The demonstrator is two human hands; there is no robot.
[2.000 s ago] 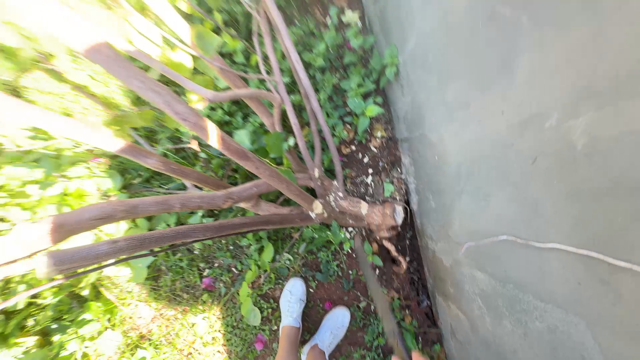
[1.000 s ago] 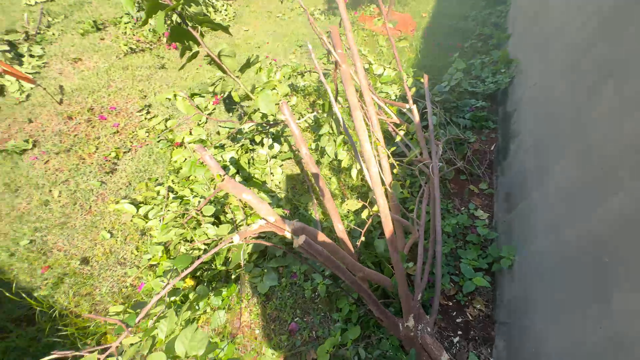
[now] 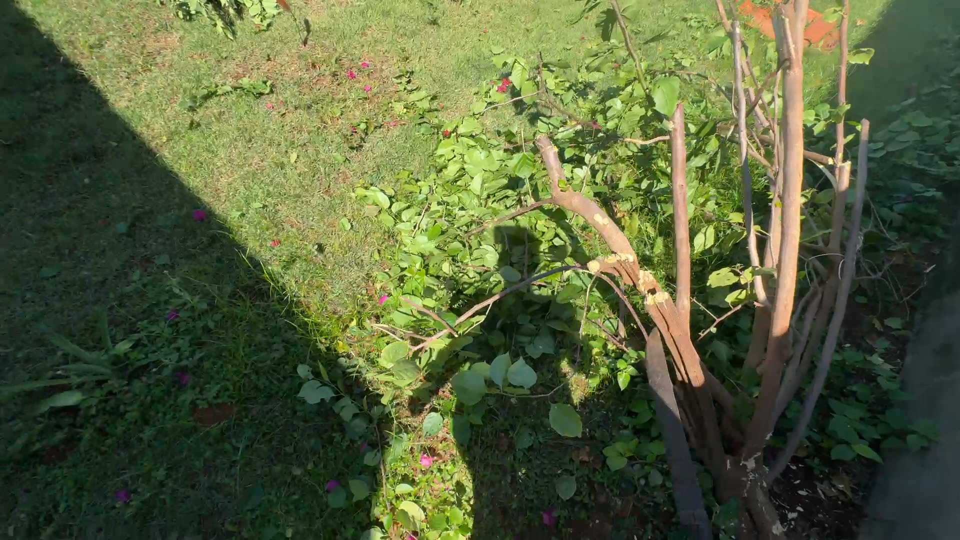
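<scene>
Neither of my hands is in view. A dark flat blade, apparently a machete's [image 3: 675, 442], rises from the bottom edge at the right, tip upward, in front of the shrub's lower stems; what holds it is hidden below the frame. The multi-stemmed woody shrub [image 3: 750, 465] stands at the right. One thick branch [image 3: 600, 221] leans left and has pale chopped patches and a cut end. A thin bent branch [image 3: 517, 289] reaches left from it. Several upright stems [image 3: 791, 195] stand behind.
A grey wall [image 3: 915, 450] runs along the right edge. Leafy cuttings [image 3: 480, 165] lie around the shrub's left side. Grass [image 3: 315, 150] with scattered pink petals spreads left, partly in shadow. Reddish soil or a reddish object [image 3: 817, 30] shows at the top right.
Part of a hand at the bottom edge and two feet in white shoes, seen two seconds ago, are out of view. The view has swung up and left, away from the wall.
</scene>
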